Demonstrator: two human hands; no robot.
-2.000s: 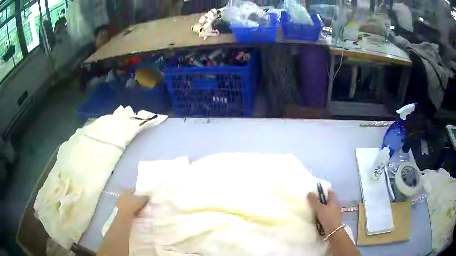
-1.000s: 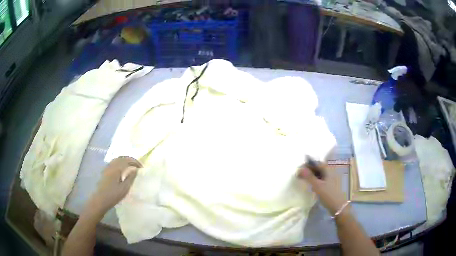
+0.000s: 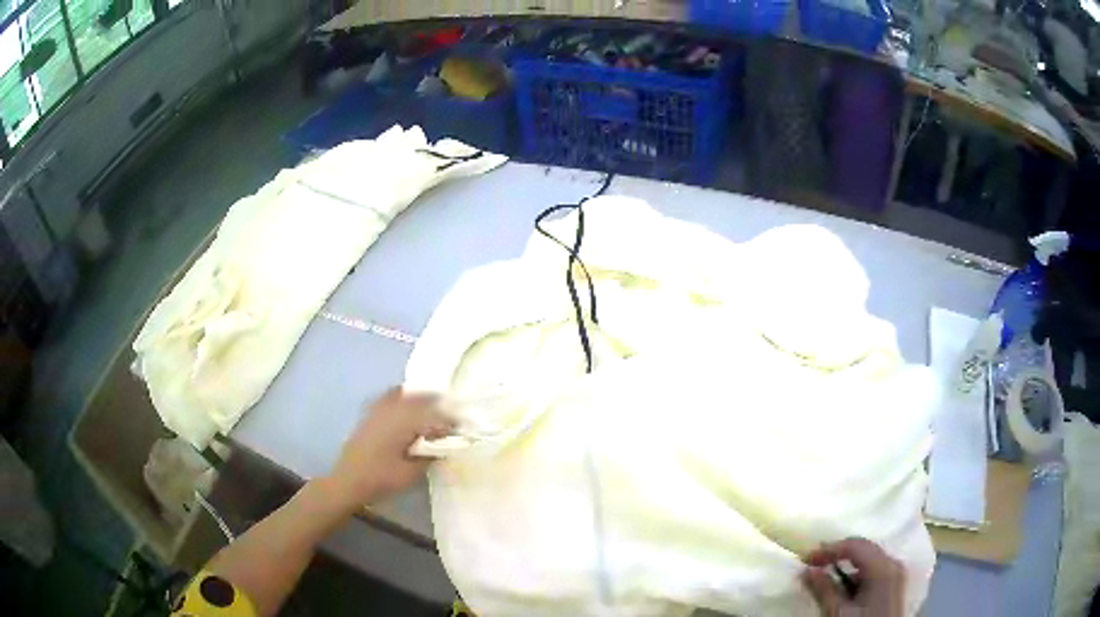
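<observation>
A large cream garment lies spread over the table in front of me, its lower part reaching the near edge. A black cord lies in loops over its top part, one end on the table. A faint grey line runs down its middle. My left hand grips a fold at the garment's left edge. My right hand is at the garment's lower right, fingers bent at the cloth, with a small black object in the palm, likely the snips. Its fingertips are partly hidden.
A pile of cream garments lies at the table's left, over a carton. At the right are a white strip on a brown board, a tape roll and a blue spray bottle. A blue crate stands behind the table.
The garment, bunched earlier, now lies spread out with its black cord showing. The view has turned left. My right hand has moved down to the garment's lower edge; my left hand stays at the left edge.
</observation>
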